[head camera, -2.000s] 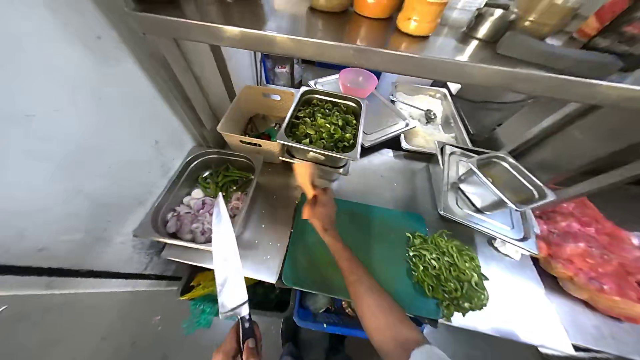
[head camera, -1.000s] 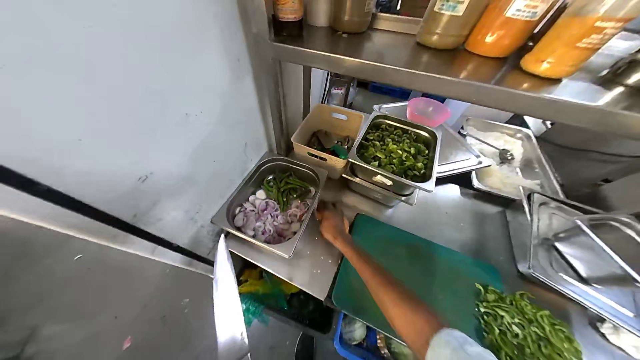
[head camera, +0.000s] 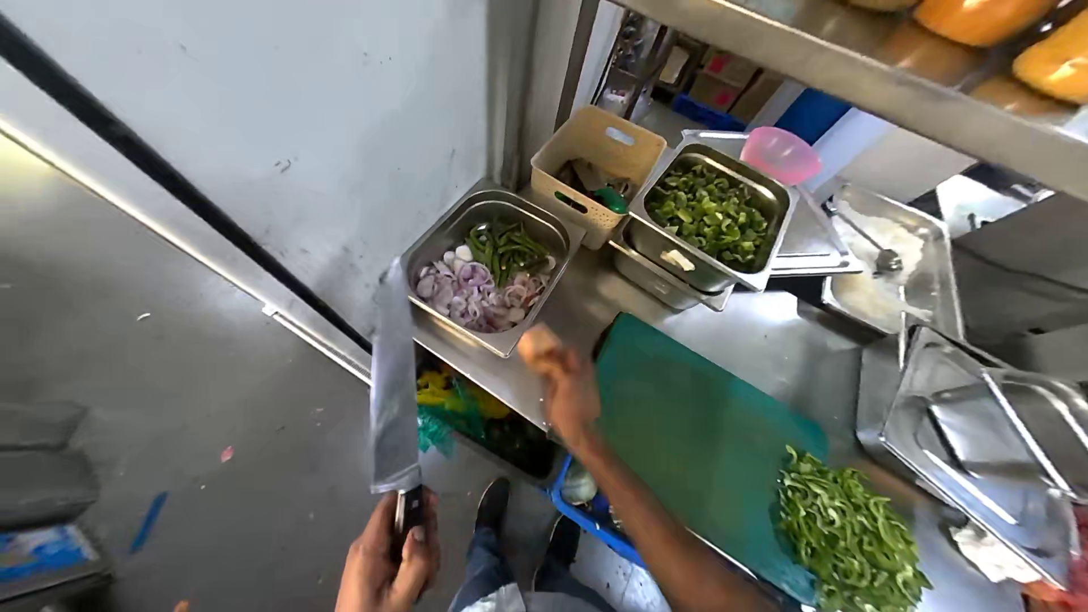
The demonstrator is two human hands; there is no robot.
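My left hand (head camera: 393, 552) grips the black handle of a large chef's knife (head camera: 394, 399), whose broad blade points up, over the floor. My right hand (head camera: 565, 387) is blurred, its fingers bunched between a steel pan (head camera: 501, 342) and the green cutting board (head camera: 680, 425); whether it holds anything I cannot tell. Sliced onions (head camera: 476, 293) and green chillies (head camera: 508, 251) lie in that pan. Sliced green peppers (head camera: 850, 531) are heaped at the board's lower right corner. Chopped green pieces (head camera: 714, 212) fill another steel pan (head camera: 769, 246) behind the board.
A beige plastic basket (head camera: 595, 140) and a pink bowl (head camera: 780, 155) stand at the back. Steel lids (head camera: 986, 433) lie at right, near a tray of white powder (head camera: 901, 272). A steel shelf (head camera: 850, 76) hangs over the counter. Below is a blue crate (head camera: 595, 527).
My right hand was near the back steel pan, then beside the onion pan; now it is slightly nearer me, by the cutting board. The knife stays in my left hand. The view has swung left.
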